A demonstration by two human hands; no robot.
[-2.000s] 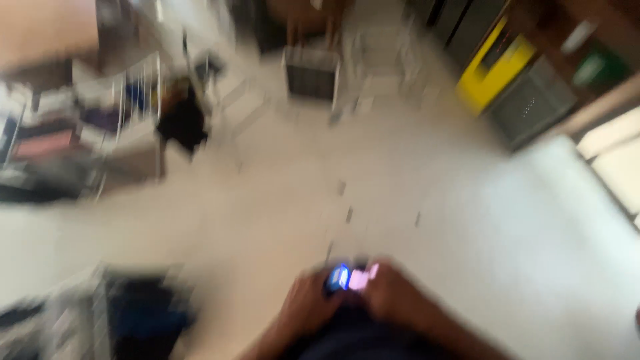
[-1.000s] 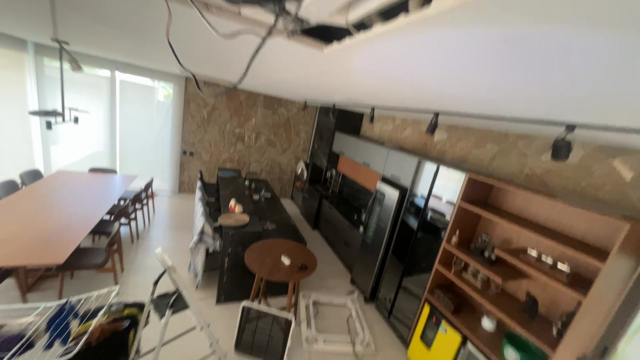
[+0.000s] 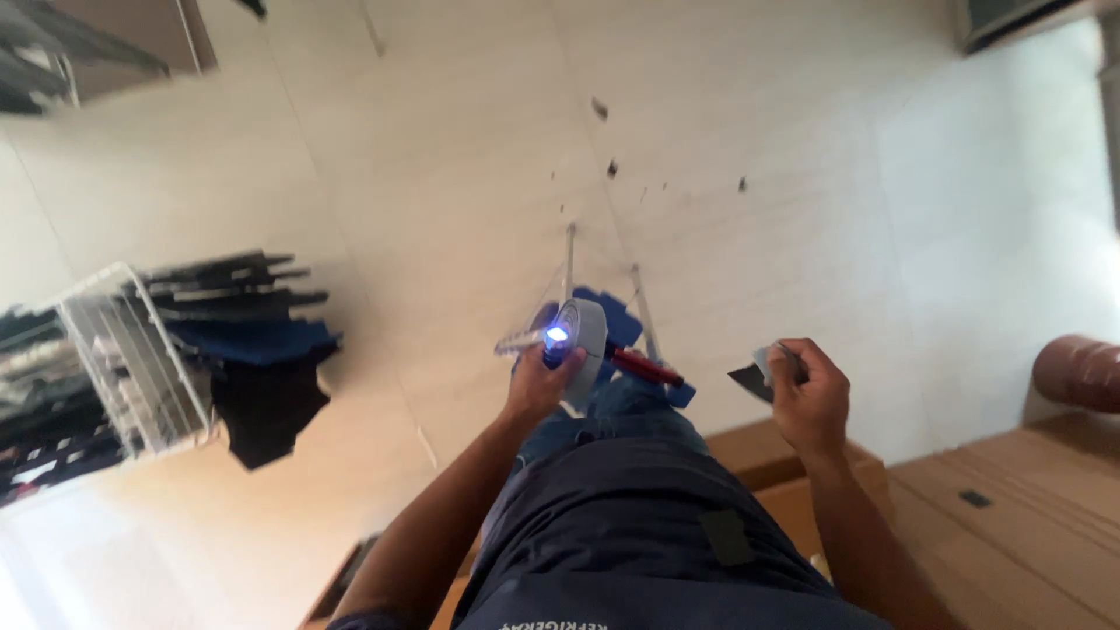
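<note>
My left hand (image 3: pixel 544 381) is closed around a roll of grey tape (image 3: pixel 588 337) and a small lit flashlight (image 3: pixel 556 341), its light shining upward. A red-handled tool (image 3: pixel 646 366) lies just right of the roll, near a stepladder's blue top (image 3: pixel 612 315) in front of my jeans. My right hand (image 3: pixel 807 389), away to the right, pinches a dark and grey strip (image 3: pixel 754 381), perhaps a piece of tape. A dark patch (image 3: pixel 726 537) sits on the front of my navy shirt.
Stepladder legs (image 3: pixel 570 254) reach down to the pale floor, where several small dark scraps (image 3: pixel 612 168) lie. To the left, a white drying rack (image 3: pixel 131 350) carries dark clothes. Wooden furniture (image 3: pixel 1006 499) and a brown cylindrical object (image 3: pixel 1081 372) are at the lower right.
The view has swung down from the room to the floor. Two seconds ago my hands were close together around the lit object; now they are apart, the right one holding the strip.
</note>
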